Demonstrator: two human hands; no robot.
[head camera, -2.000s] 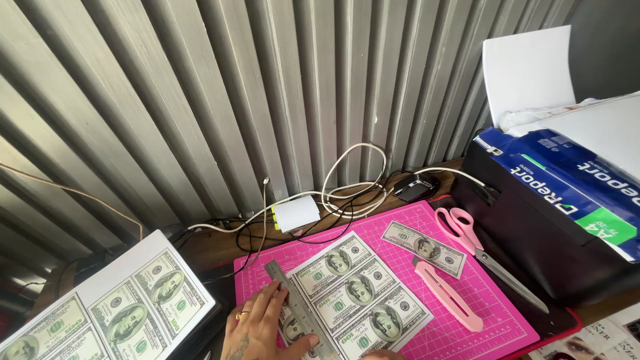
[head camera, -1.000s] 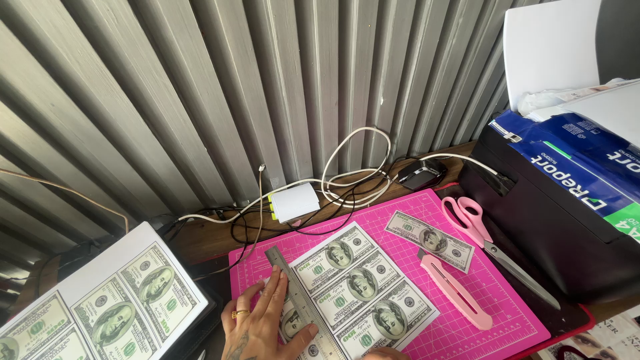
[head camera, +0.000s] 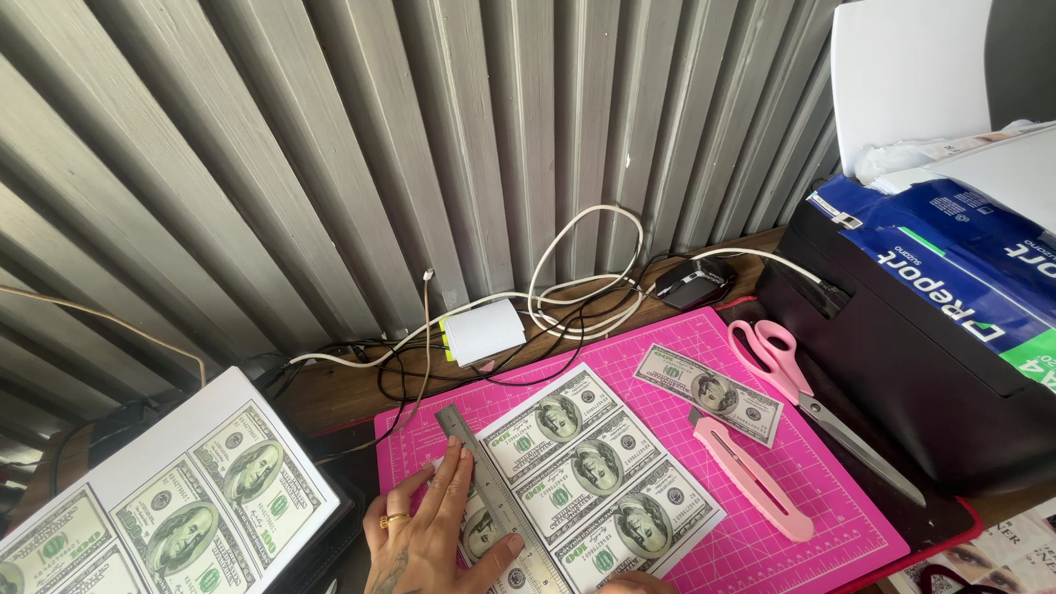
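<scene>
My left hand, with rings on one finger, presses a steel ruler onto a sheet printed with banknote images. The sheet lies on a pink cutting mat. Only a small part of my right hand shows at the bottom edge, by the sheet's lower end; what it holds is hidden. A pink utility knife rests on the mat, touching a single cut-out note. Pink-handled scissors lie at the mat's right edge, blades apart from the note.
Another printed sheet lies at left. Behind the mat are a white paper pad, tangled cables and a computer mouse. A black printer-like case with a blue Report paper pack stands at right, against a corrugated wall.
</scene>
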